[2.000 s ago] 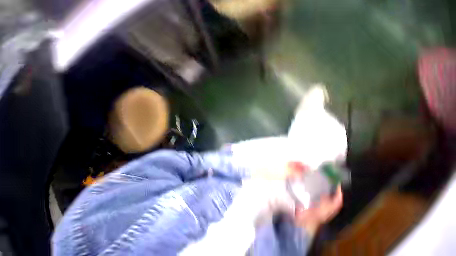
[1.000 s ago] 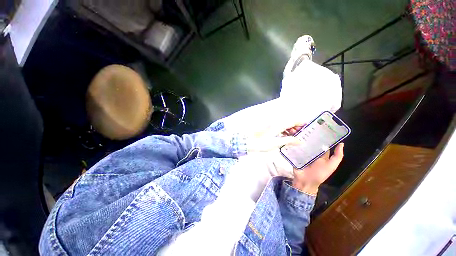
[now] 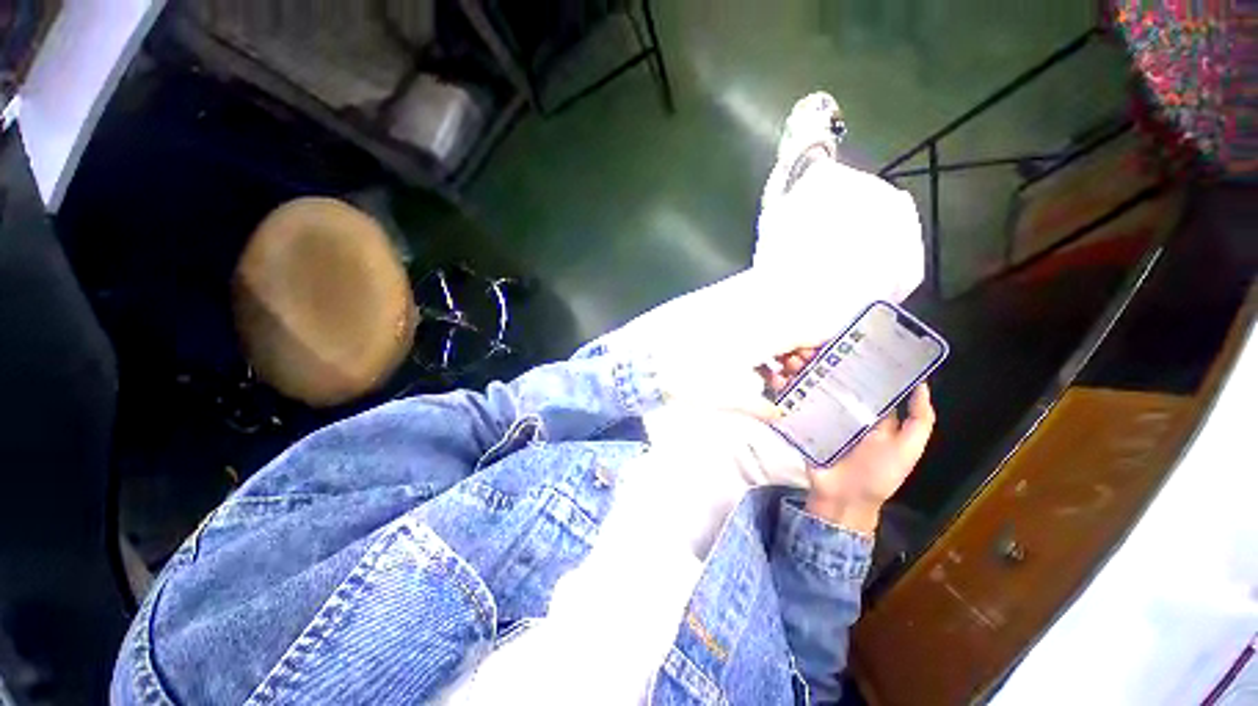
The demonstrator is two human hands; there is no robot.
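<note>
A smartphone (image 3: 862, 384) with a lit screen and pale edge is held tilted over the lap. The screen shows a row of small dark icons and pale areas, too small to read. My right hand (image 3: 876, 462) holds the phone from its lower right side, fingers along the edge. My left hand (image 3: 756, 400) is at the phone's left side. It is washed out by glare; its fingertips show at the phone's upper left edge, and the rest is partly hidden. Both wrists come out of denim jacket sleeves (image 3: 828, 552).
White trousers (image 3: 828, 248) stretch ahead to a white shoe (image 3: 811, 127). A round tan stool (image 3: 324, 301) stands left. A patterned stool (image 3: 1207, 76) is upper right. A brown wooden panel (image 3: 1021, 524) and white worktable edge (image 3: 1145, 607) are right, a black worktop (image 3: 48, 414) left.
The blurred view has become sharp. Since one second ago, the screen content has changed, and the phone and hands have shifted slightly left in view. The phone stays held.
</note>
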